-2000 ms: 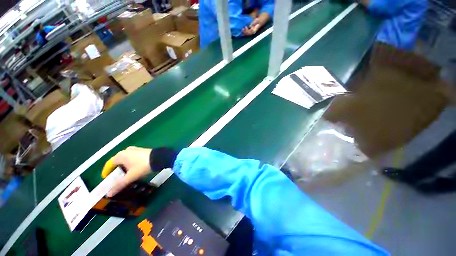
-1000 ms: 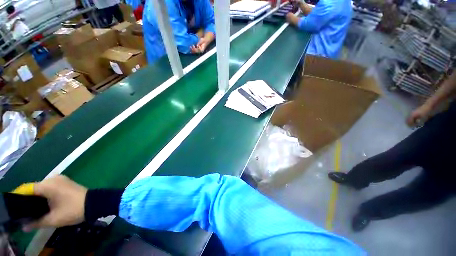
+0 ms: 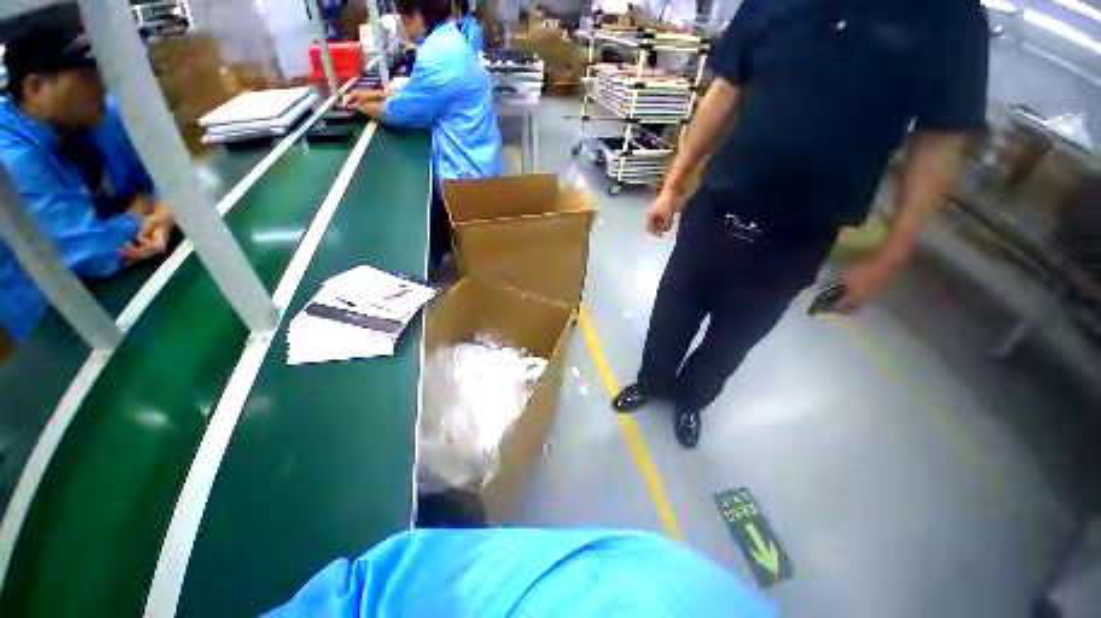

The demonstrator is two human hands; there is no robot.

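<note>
Neither of my hands is in view; only a blue sleeve shows along the bottom edge, and what the hand beyond it holds is hidden. Nearest in front of me, a fanned pile of white, grey and black printed cards (image 3: pixel 350 316) lies on the dark green side ledge (image 3: pixel 316 447). The green conveyor belt (image 3: pixel 143 417) runs between white rails on the left.
Grey posts (image 3: pixel 181 181) stand along the rails. Open cartons (image 3: pixel 519 248) stand right of the ledge, one holding clear plastic (image 3: pixel 477 392). A person in dark clothes (image 3: pixel 773 181) stands in the aisle. Blue-smocked workers (image 3: pixel 447 103) are at the line. White stacks (image 3: pixel 256 111) lie farther back.
The view has swung right. My right hand and the dark item it held have left the picture, as have the boxes near me. The person in dark clothes now shows more fully.
</note>
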